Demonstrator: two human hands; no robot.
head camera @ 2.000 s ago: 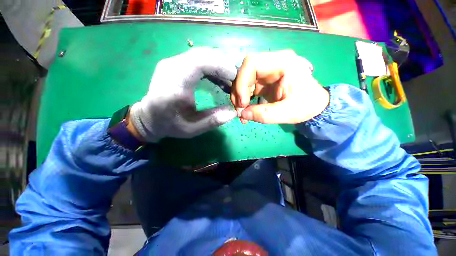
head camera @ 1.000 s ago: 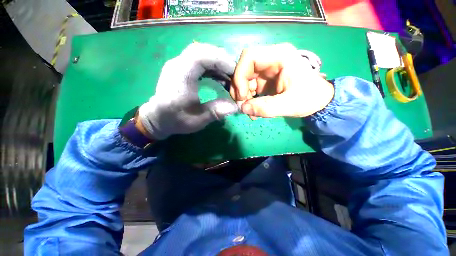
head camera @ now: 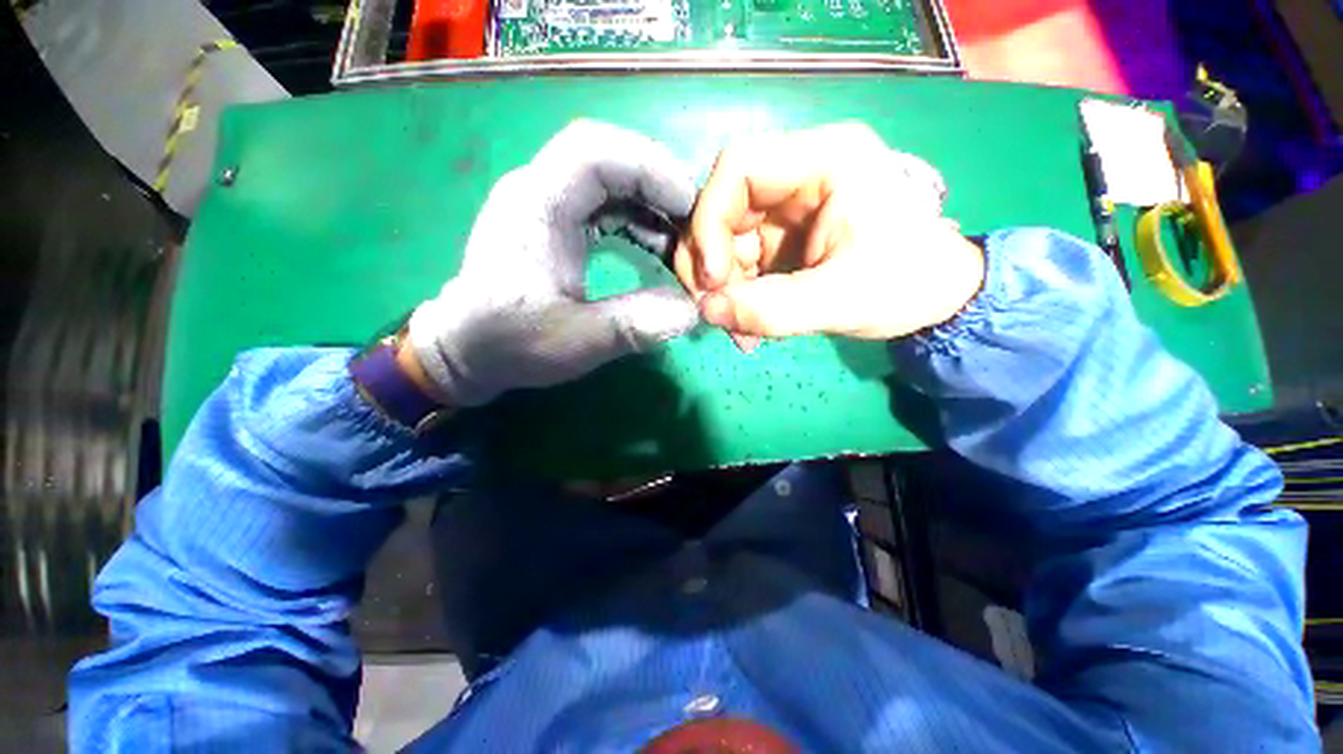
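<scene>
My left hand (head camera: pixel 552 280), in a white-grey glove with a purple band at the wrist, is at the middle of the green mat (head camera: pixel 339 206). My right hand (head camera: pixel 832 243), mostly bare, meets it fingertip to fingertip. Something tiny seems to be between the fingertips, but it is too small and too covered by the fingers to make out. Several dark specks (head camera: pixel 781 390) lie on the mat below my right hand.
A metal-edged frame (head camera: pixel 648 67) with a green circuit board (head camera: pixel 795 25) stands beyond the mat. A yellow-handled tool (head camera: pixel 1211 236), a dark pen (head camera: pixel 1108 243) and a white paper (head camera: pixel 1131 150) lie at the mat's right end.
Compared with two seconds ago, the view has shifted, so the mat and frame sit a little further right. Both hands stay together, with only small finger movements.
</scene>
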